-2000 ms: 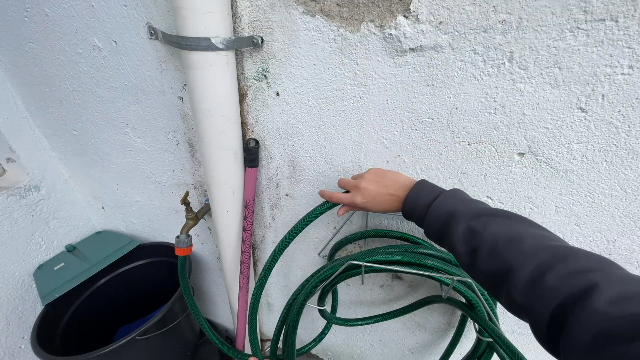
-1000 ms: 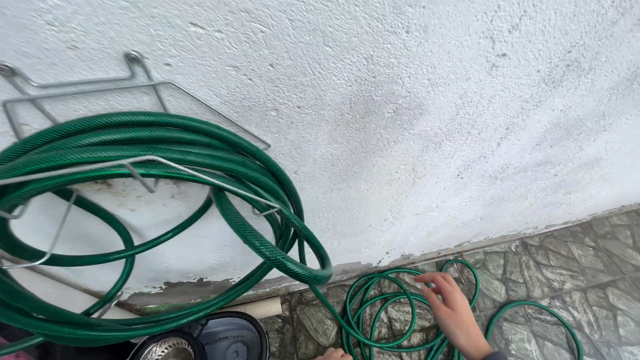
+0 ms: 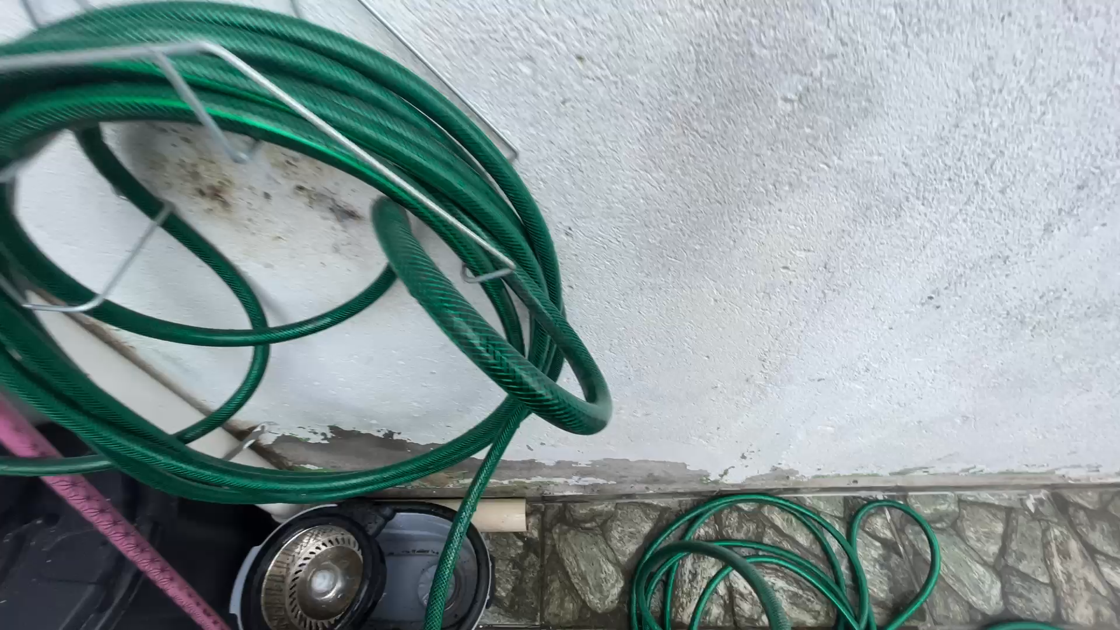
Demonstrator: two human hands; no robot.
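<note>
Neither my left hand nor my right hand is in the head view. A green garden hose [image 3: 490,350] hangs in thick coils over a metal wire hose holder [image 3: 306,118] on the white wall. One loop of it bulges out at the right side of the coils. From there a length runs down past the frame's bottom edge. More green hose [image 3: 752,549] lies in loose loops on the stone floor at the lower right, partly cut off by the frame.
A pink patterned pole [image 3: 122,534] slants across the lower left, over a black container [image 3: 52,525]. Beside it, below the coils, are a round metal-and-black appliance part [image 3: 315,573] and a grey lidded container [image 3: 411,560]. A beige pipe [image 3: 500,515] lies along the wall's base.
My right hand, over the floor loops a second ago, and the fingertips at the bottom edge are out of view. The view has moved from the tap to the holder and floor.
</note>
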